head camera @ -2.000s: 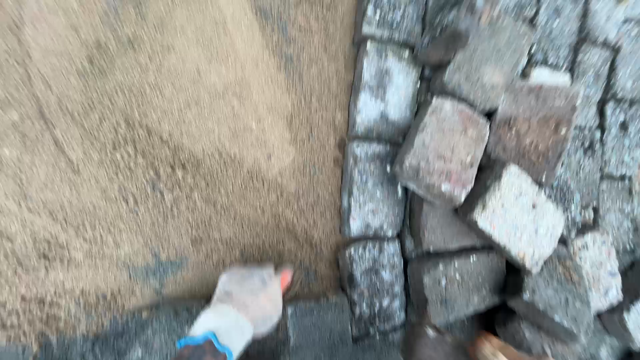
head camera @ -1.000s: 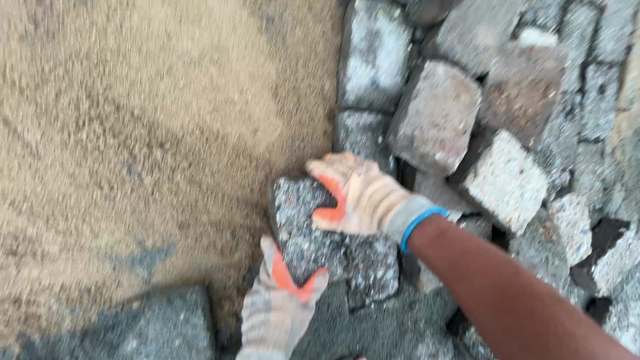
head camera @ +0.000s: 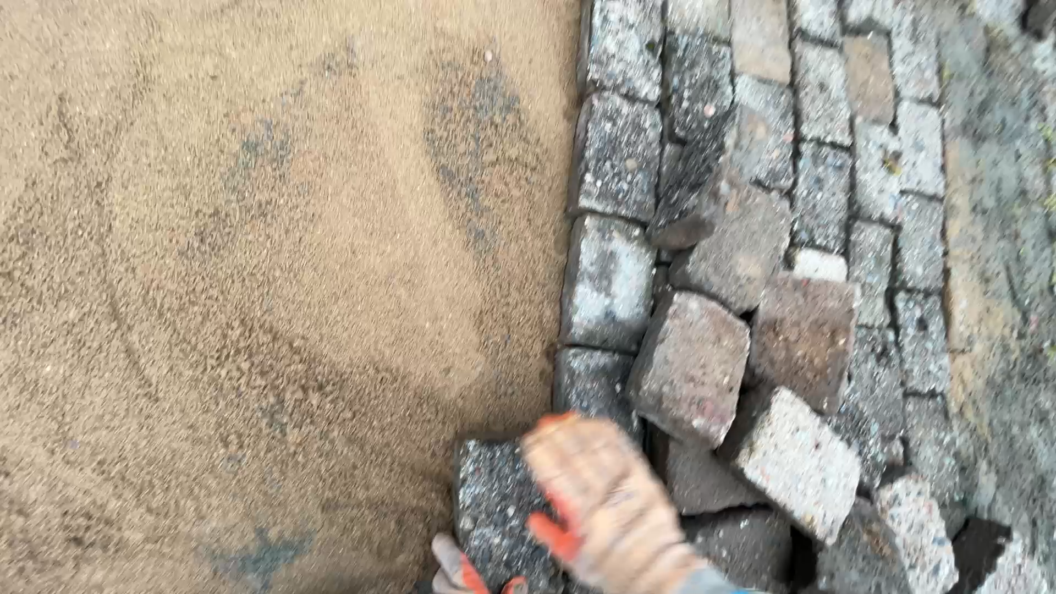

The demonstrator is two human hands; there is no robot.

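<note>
A dark speckled paving stone (head camera: 499, 503) lies on the sand at the bottom middle, left of the edge row of laid stones (head camera: 612, 280). My right hand (head camera: 606, 499), in a light work glove with orange fingertips, is over its right side, thumb apart from the fingers; the hand is blurred, and whether it grips the stone does not show. At the stone's lower edge is my left hand (head camera: 470, 573), gloved too, its fingertips touching the stone and the rest cut off by the frame.
Loose paving stones (head camera: 693, 367) are heaped on the laid rows to the right, among them a pale one (head camera: 799, 462). Brown sand (head camera: 289, 330) with darker patches covers the left. Gray ground (head camera: 1002, 330) runs along the far right.
Two seconds ago one gloved hand was over the sand at the bottom and no stone lay beside the edge row. One second ago both hands were at the dark stone there.
</note>
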